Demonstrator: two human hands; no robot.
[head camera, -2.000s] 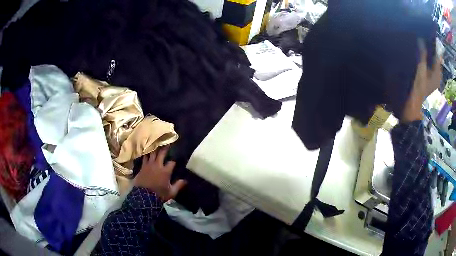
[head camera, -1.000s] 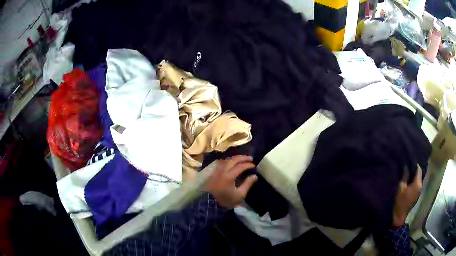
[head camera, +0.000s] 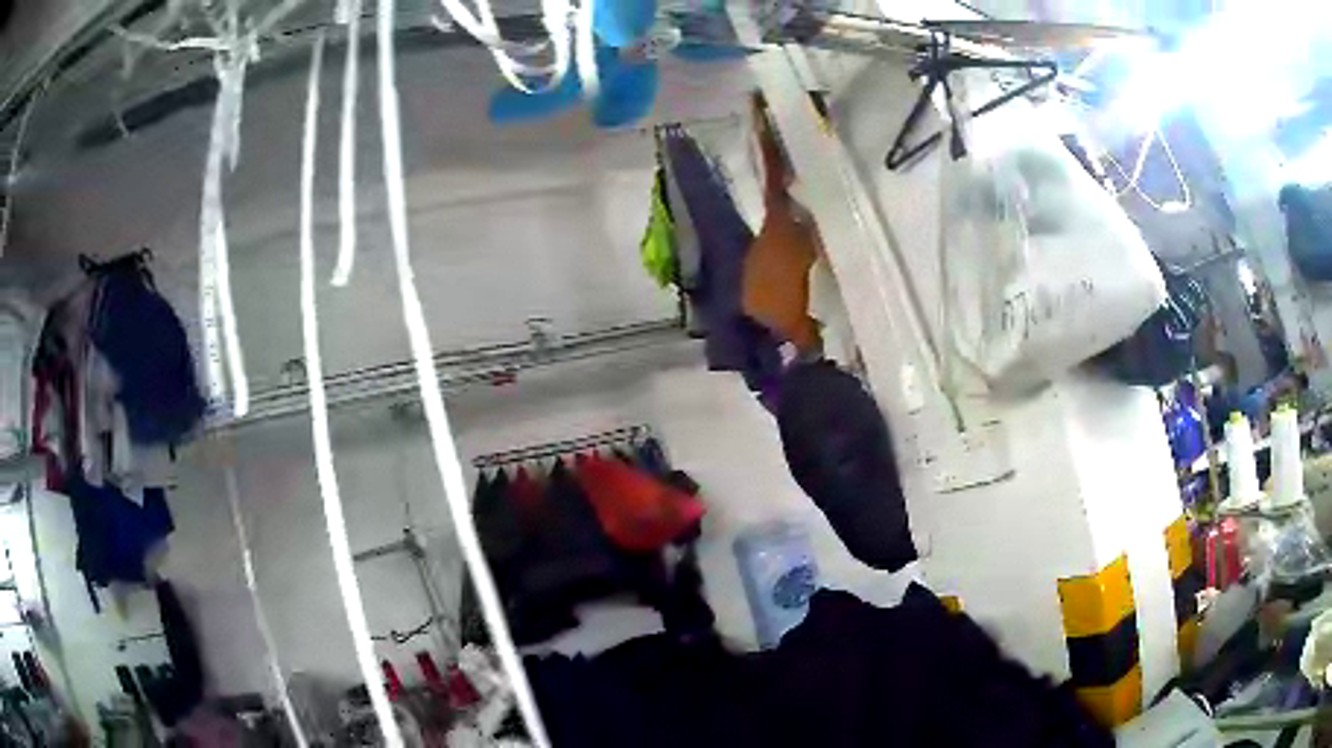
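Note:
Neither of my hands is in the picture. The nearest thing in front of me is a large heap of dark garment pieces (head camera: 833, 675) along the bottom edge, cut off by the frame. Its folds are blurred and single pieces cannot be told apart. A dark hanging piece (head camera: 844, 460) shows above the heap against the wall.
Long white tapes (head camera: 416, 351) hang at the left. Garments hang on a rack (head camera: 584, 512) behind the heap. A white bag (head camera: 1045, 278) hangs at the upper right beside a black hanger (head camera: 957, 95). A yellow-and-black banded pillar (head camera: 1099, 636) and white thread cones (head camera: 1285, 456) stand at the right.
The view has swung up from the crate and table to the wall and hanging things. Both hands, the dark piece by my right hand and the satin pieces have left the picture.

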